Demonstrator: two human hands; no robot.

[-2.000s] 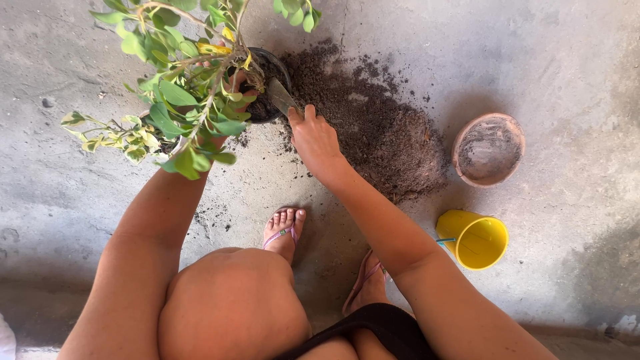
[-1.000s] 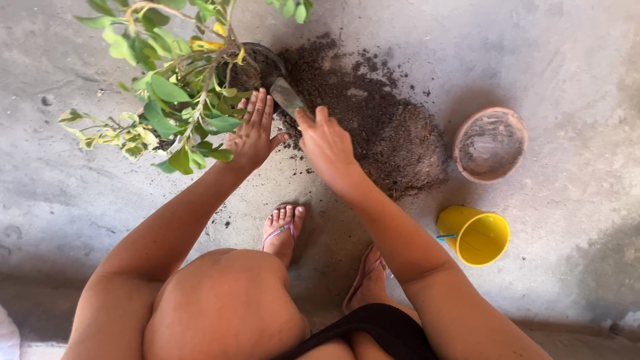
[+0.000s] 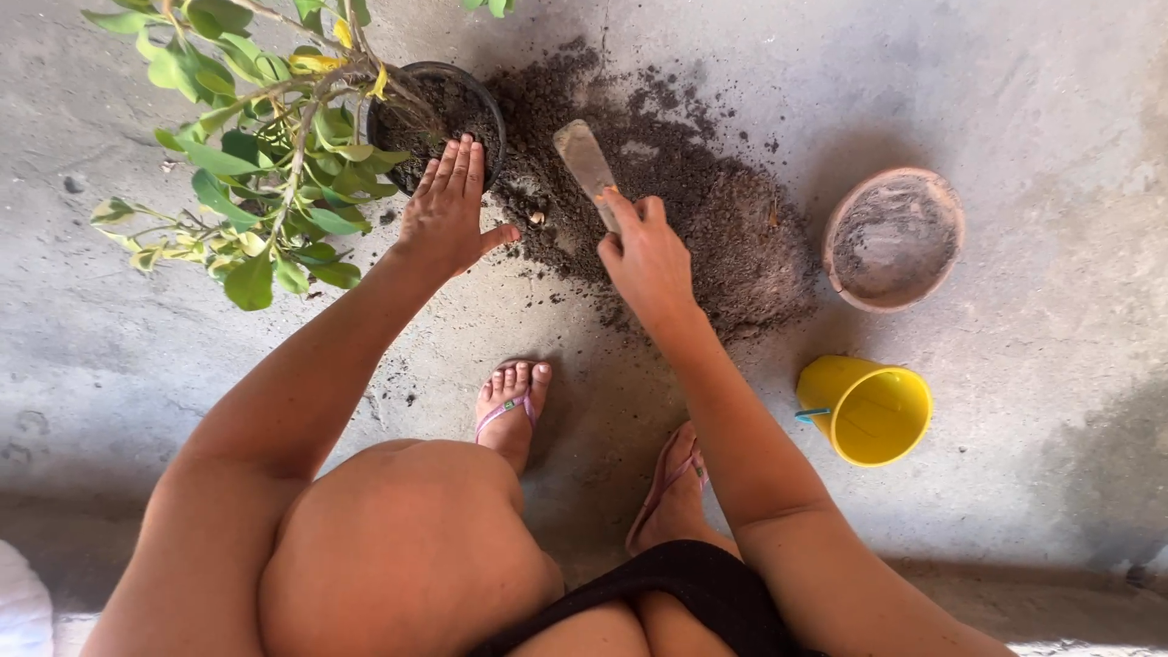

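A leafy plant [image 3: 301,155] with woody stems leans left out of a round black plant pot [image 3: 498,119] of dark soil. My left hand [image 3: 447,210] lies flat over the near rim, its fingertips on the soil in the pot and its thumb spread to the right. In my right hand [image 3: 652,260] is a small trowel [image 3: 585,157] with a flat, dirty metal blade, held over the heap of loose soil [image 3: 712,228] on the floor. The blade points up and left and is apart from the pot. My fingers hide most of its handle.
Right of the soil heap stands a round clay saucer [image 3: 956,219] with soil residue inside. Below it is a yellow plastic cup [image 3: 821,388] with a small blue piece at its side. My feet in flip-flops [image 3: 507,406] stand on the concrete floor below the heap.
The trowel was at the pot's right edge and is now to the right, over the heap. My left hand, behind the foliage at first, now rests in view on the pot's soil.
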